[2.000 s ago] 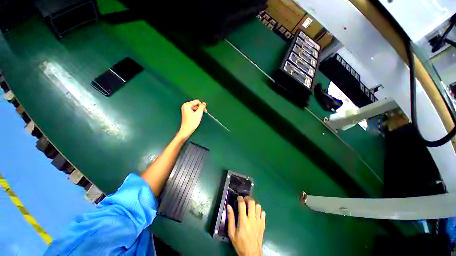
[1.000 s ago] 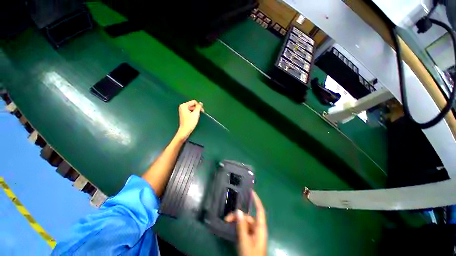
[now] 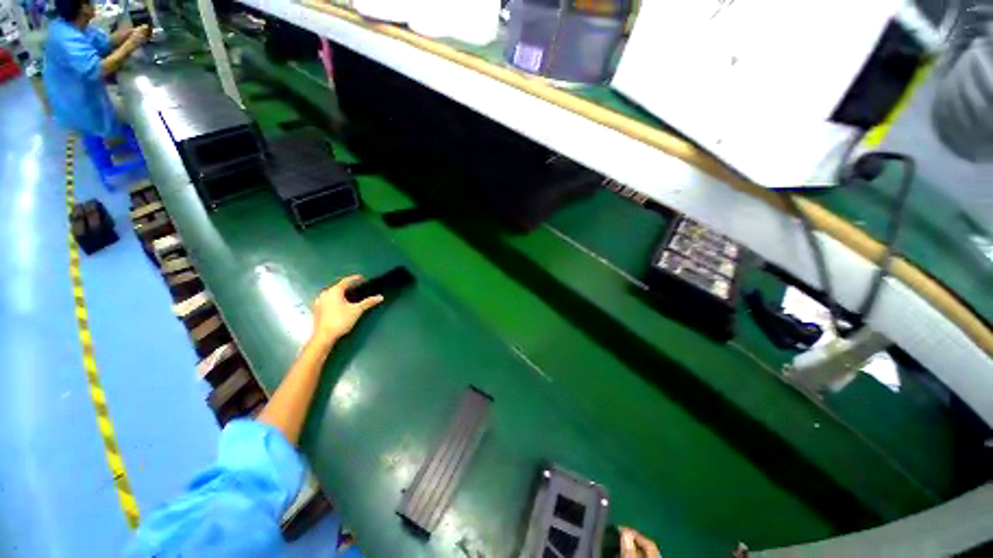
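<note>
My left hand (image 3: 340, 310) reaches out over the green bench, with thumb and fingers closed around the near end of a black panel (image 3: 390, 286). A dark ribbed block (image 3: 448, 462) lies alone on the bench between my hands. A dark grey housing with two black rectangular openings (image 3: 566, 512) lies at the bottom, cut off by the picture's edge. My right hand (image 3: 637, 544) is mostly out of the picture. Only some fingertips show beside the housing's right side, and whether they grip it is unclear.
Black open-sided trays (image 3: 310, 180) stand farther along the bench. A white-edged shelf (image 3: 610, 142) runs above on the right. A tray of small parts (image 3: 697, 262) lies beneath it. Brown and grey blocks (image 3: 201, 316) line the floor. A person in blue (image 3: 82, 76) is at the far left.
The view has swung toward the far end of the bench. My left hand has moved from near the ribbed block to the black panel and taken hold of it. My right hand is off the housing's openings.
</note>
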